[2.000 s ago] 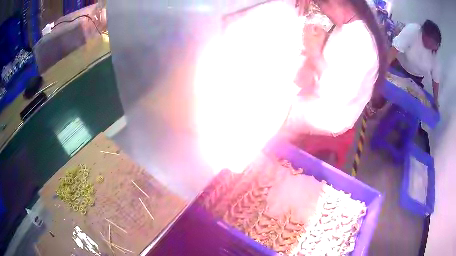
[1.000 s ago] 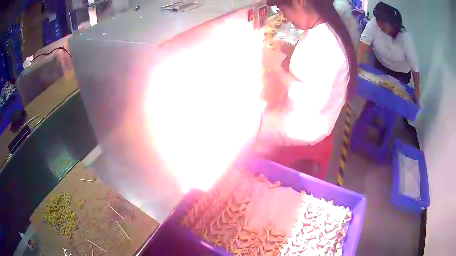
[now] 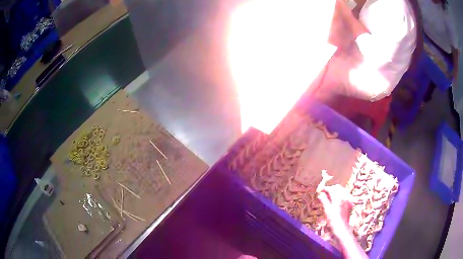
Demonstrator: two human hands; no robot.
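Observation:
My right hand [image 3: 337, 198] is over the blue-purple bin [image 3: 401, 202], its forearm coming in from the bottom. It is closed on a pale toy arm [image 3: 325, 178], whose end sticks out past the fingers; glare washes out the detail. Rows of tan toy arms [image 3: 271, 167] fill the bin's left part, and brightly lit ones [image 3: 378, 177] lie on the right. A cloudy liner sheet [image 3: 325, 157] lies between them. A skin-coloured sliver at the bottom edge seems to be my left hand [image 3: 247, 257], almost wholly cut off.
Stained cardboard [image 3: 137, 177] at left bears yellow-green rings [image 3: 91, 156], thin wooden sticks [image 3: 160, 149] and a small white pot [image 3: 82, 228]. A white bottle [image 3: 44, 187] is at its edge. Beyond are a green conveyor [image 3: 91, 86], a glaring metal box and a seated person in white [image 3: 388, 50].
The view has tilted down, showing more cardboard and bin. My right hand has come into the bin and taken hold of a toy arm. A sliver of skin has appeared at the bottom edge.

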